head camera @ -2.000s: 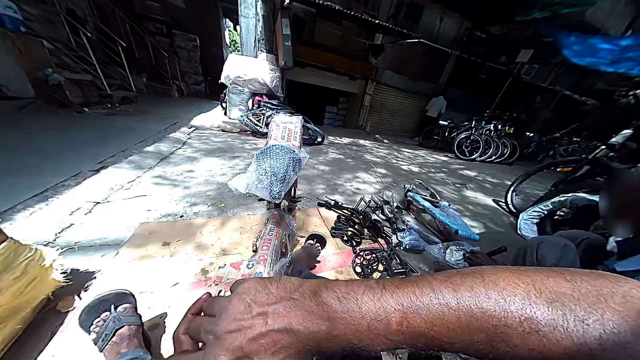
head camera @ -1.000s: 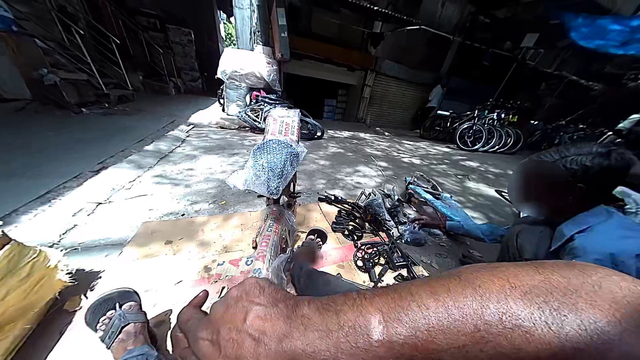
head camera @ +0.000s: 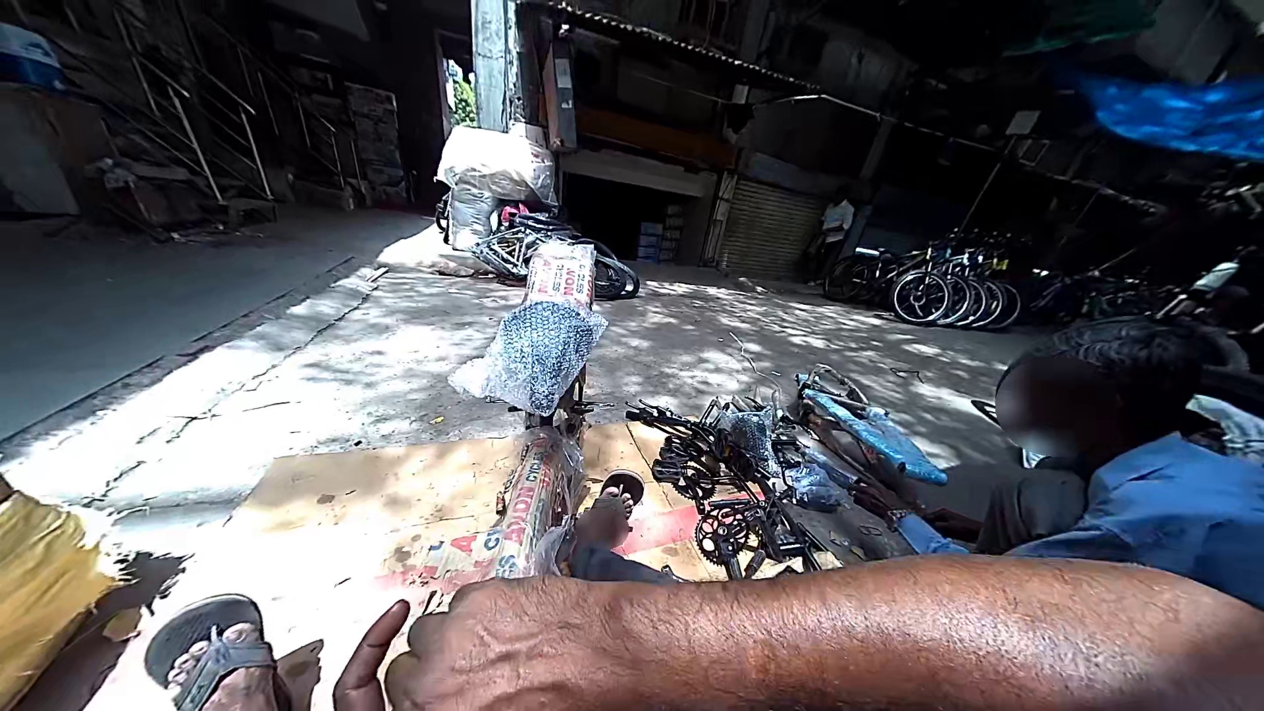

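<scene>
My right hand (head camera: 494, 637) is at the bottom, its forearm stretching in from the right edge. One finger points up at the left; the rest curl down out of sight, so what they hold is hidden. Just beyond it stands a bicycle frame tube in printed wrapping (head camera: 528, 504), close to the knuckles. Farther along, bubble wrap (head camera: 543, 355) and a printed wrapped part (head camera: 561, 272) cover the upright bicycle's far end. Black cranksets with chainrings (head camera: 726, 533) and other bicycle parts lie in a heap to the right. My left hand is out of view.
Flattened cardboard (head camera: 365, 484) lies underfoot, with a sandalled foot (head camera: 222, 657) on the left and another near the tube. A person in blue (head camera: 1155, 504) crouches at right, a hand by the parts. Beyond are a blue wrapped frame (head camera: 874, 434), parked bicycles (head camera: 923, 296) and white sacks (head camera: 494, 163).
The person at right has leaned in toward the parts heap, and a hand of theirs now shows beside it. The blue wrapped frame has shifted. My forearm remains across the bottom.
</scene>
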